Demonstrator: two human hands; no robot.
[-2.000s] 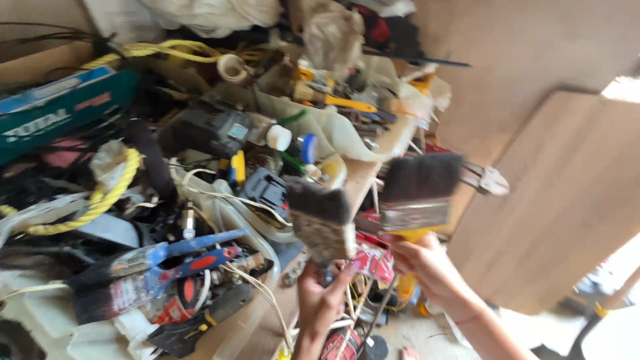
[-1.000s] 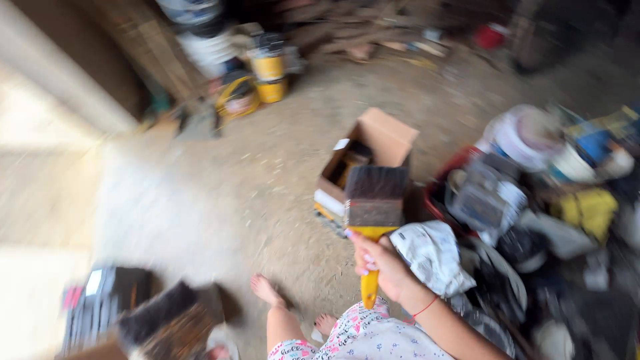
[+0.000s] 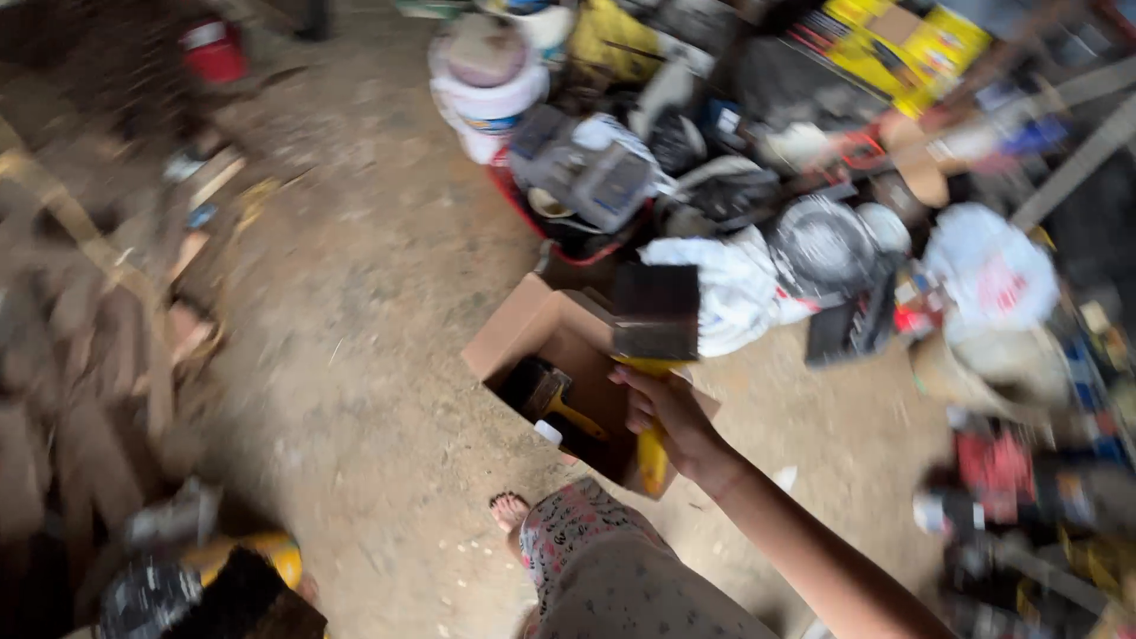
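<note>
My right hand (image 3: 670, 413) grips the yellow handle of a wide flat paintbrush (image 3: 657, 311), its dark bristles pointing up, over the right part of an open cardboard box (image 3: 510, 333). Inside the box lies another paintbrush (image 3: 568, 404) with a yellow handle and dark bristles. At the lower left edge the dark bristles of a further wide paintbrush (image 3: 240, 590) show, blurred. Only a small bit of my left hand (image 3: 308, 588) is seen beside that brush; its grip is mostly hidden.
Behind the box stand a red basin (image 3: 515, 200) with plastic containers and a white bucket (image 3: 488, 89). White cloth or plastic (image 3: 723, 284), a beige bucket (image 3: 994, 368) and clutter are at right. Wood pieces (image 3: 80, 355) lie left; my bare foot (image 3: 508, 510) is near the box.
Two seconds ago both hands held brushes in front of a cluttered heap. The view has swung to the floor and box. My left hand has moved to the lower left edge.
</note>
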